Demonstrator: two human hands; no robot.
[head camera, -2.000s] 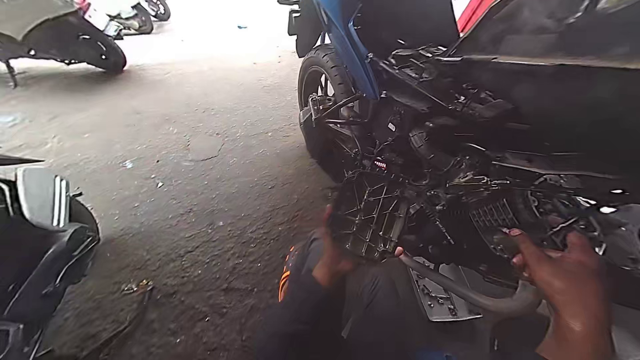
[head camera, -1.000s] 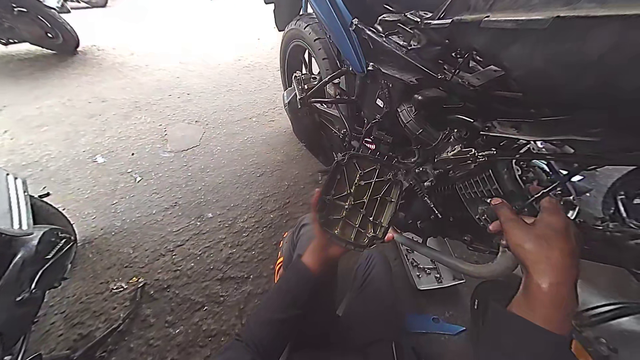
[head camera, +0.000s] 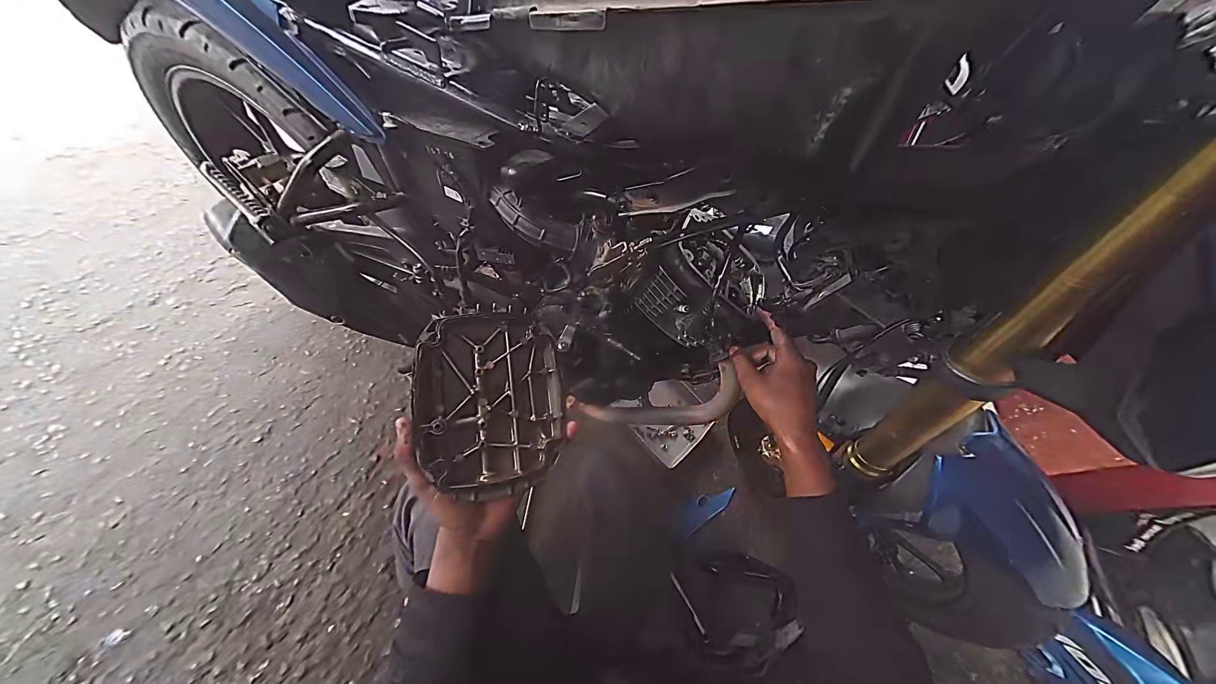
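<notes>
My left hand (head camera: 465, 508) grips a dark ribbed cover (head camera: 489, 404) by its lower edge, its inner ribs facing me. My right hand (head camera: 784, 389) is raised at the engine (head camera: 679, 294) of a motorcycle, thumb and forefinger apart near the exhaust pipe (head camera: 679, 413); whether something small is between the fingertips I cannot tell. The bent pipe runs below the engine, between the cover and my right hand. Behind the cover is the motorcycle's rear wheel (head camera: 233, 104).
A white tray (head camera: 673, 446) with small screws lies under the pipe. A blue plastic piece (head camera: 705, 513) is near my legs. At right stand a gold fork tube (head camera: 1073, 271) and a blue fender (head camera: 1007, 513). Rough pavement (head camera: 190, 456) spreads at left.
The view has swung right and closer to the engine. My left hand still holds the cover. My right hand stays near the engine, its thumb and forefinger now reaching up beside the pipe's bend.
</notes>
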